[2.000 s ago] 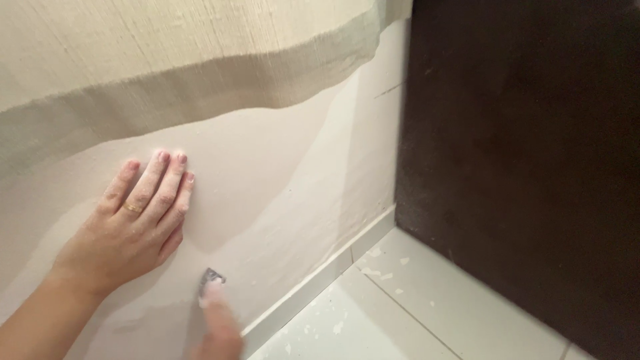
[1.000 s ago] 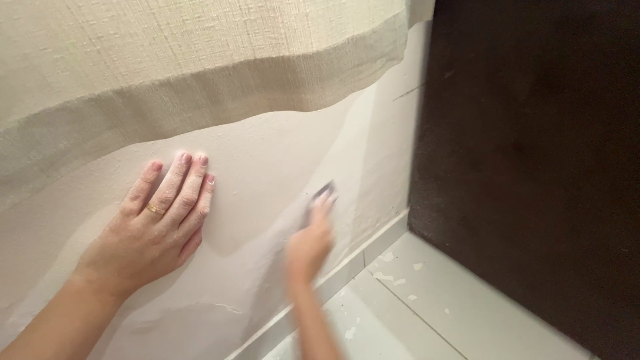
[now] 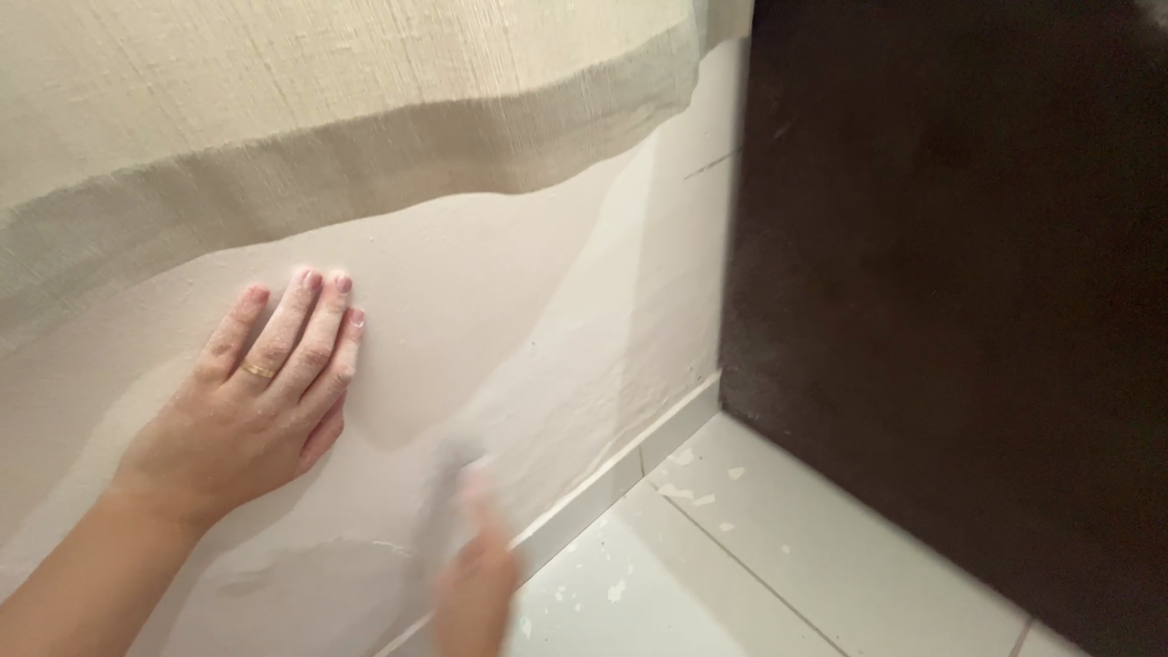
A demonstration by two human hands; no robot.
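My left hand (image 3: 265,401) lies flat against the white wall (image 3: 474,301), its fingers slightly spread and dusted with white powder, a ring on one finger. Lower and to the right, my right hand (image 3: 479,566) is blurred by motion. It grips a small dark piece, perhaps a scraper or sandpaper (image 3: 467,453), at the wall's surface; blur hides its exact kind. The wall around both hands shows uneven, rough patches, with a lifted edge low down between them.
A cream curtain (image 3: 365,64) hangs over the upper wall. A dark brown panel (image 3: 931,274) stands at the right. Below run a tiled skirting (image 3: 593,502) and pale floor tiles (image 3: 776,547), scattered with white flakes (image 3: 680,493).
My right hand with the small dark piece moved up and right along the wall, then back down and left. My left hand has stayed on the wall.
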